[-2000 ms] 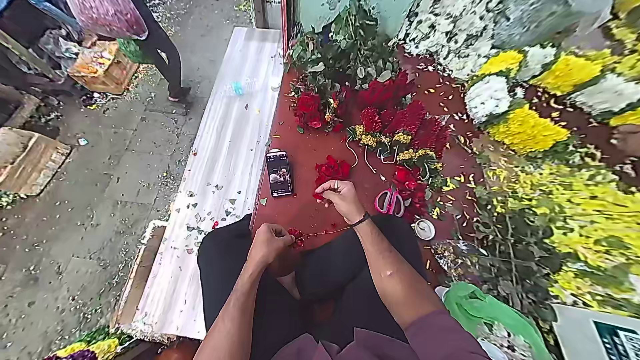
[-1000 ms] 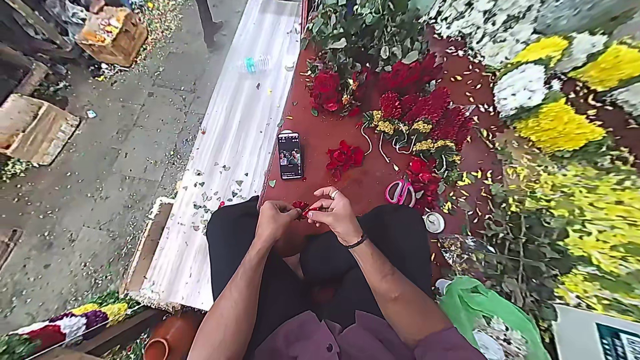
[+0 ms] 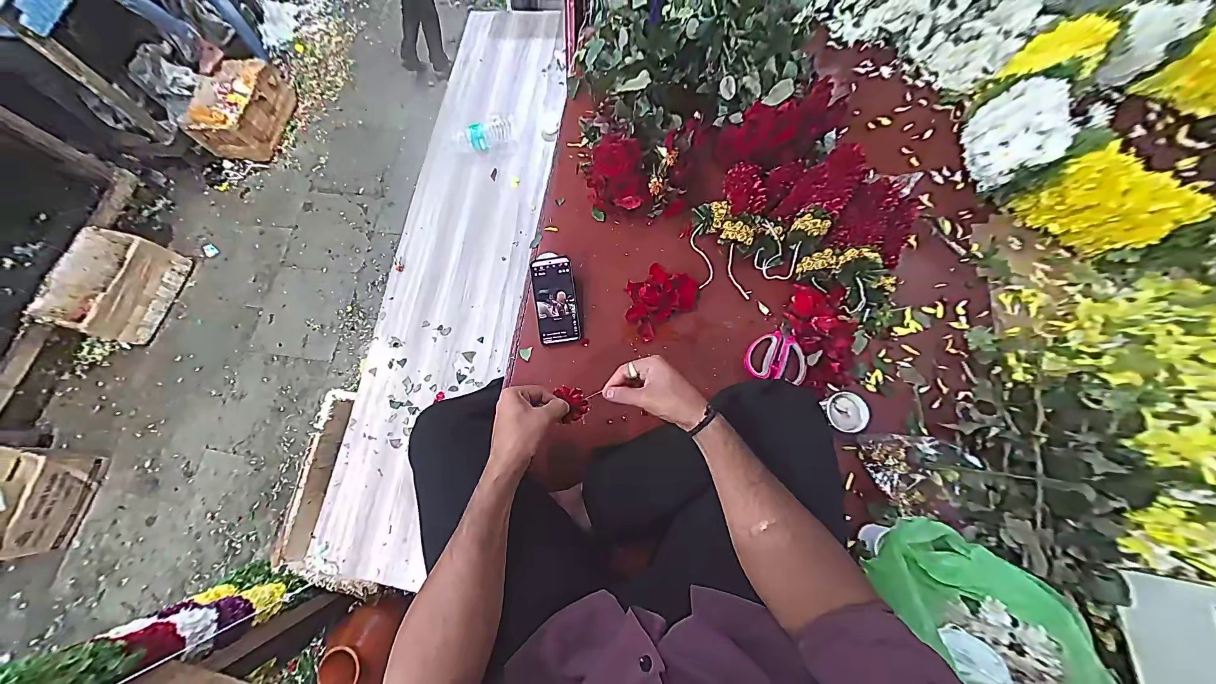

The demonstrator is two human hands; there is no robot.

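Observation:
My left hand pinches a small cluster of red petals over my lap. To its right, my right hand has thumb and finger closed on a thin thread or needle that runs to the cluster; which one cannot be told. Loose red petals lie in a heap on the red-brown surface beyond my hands. A phone with a lit screen is left of the heap. Pink-handled scissors rest beside red roses at the right. Red flower garlands with yellow blooms and white strings lie farther back.
A small round metal-rimmed container sits near my right knee. Beyond it are a green plastic bag and leafy stems. White planks holding a plastic bottle run along the left. A person's legs show on the walkway.
My hands were together at the red cluster one second ago; my right hand has since moved off to the right, with a thin line between them. The person on the walkway has moved.

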